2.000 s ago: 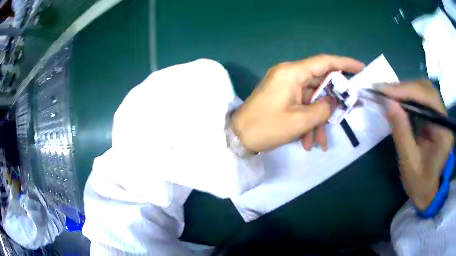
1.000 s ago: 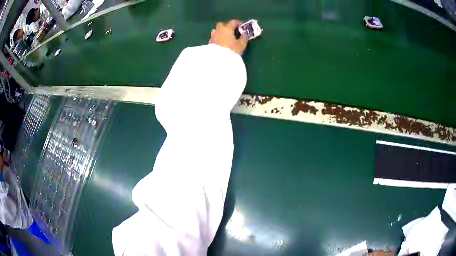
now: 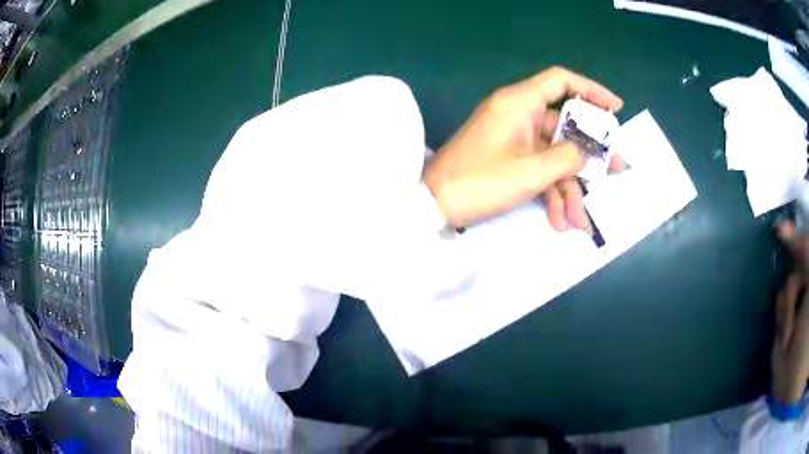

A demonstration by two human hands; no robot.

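My left hand [image 3: 510, 155] holds a watch housing [image 3: 587, 129] between thumb and fingers, with its open, silvery-dark inside facing up. The hand is above a white backing strip [image 3: 497, 306] lying slantwise on the green bench. A black adhesive piece [image 3: 594, 232] on the strip shows just beyond my fingertips, partly hidden by them. My right hand [image 3: 789, 297] is at the far right edge, blurred and partly cut off; whether it holds something cannot be made out.
Crumpled wiping paper [image 3: 765, 137] lies at the right, close to my right hand. Clear blister trays [image 3: 75, 213] stand at the left. A dark sheet with a white edge [image 3: 710, 19] is at the top right. Part of a person in a white smock [image 3: 27, 355] shows at the lower left.
My left hand has come back from the belt with a housing and is now over the white strip. The view has tilted down to the bench. My right hand now shows at the right edge.
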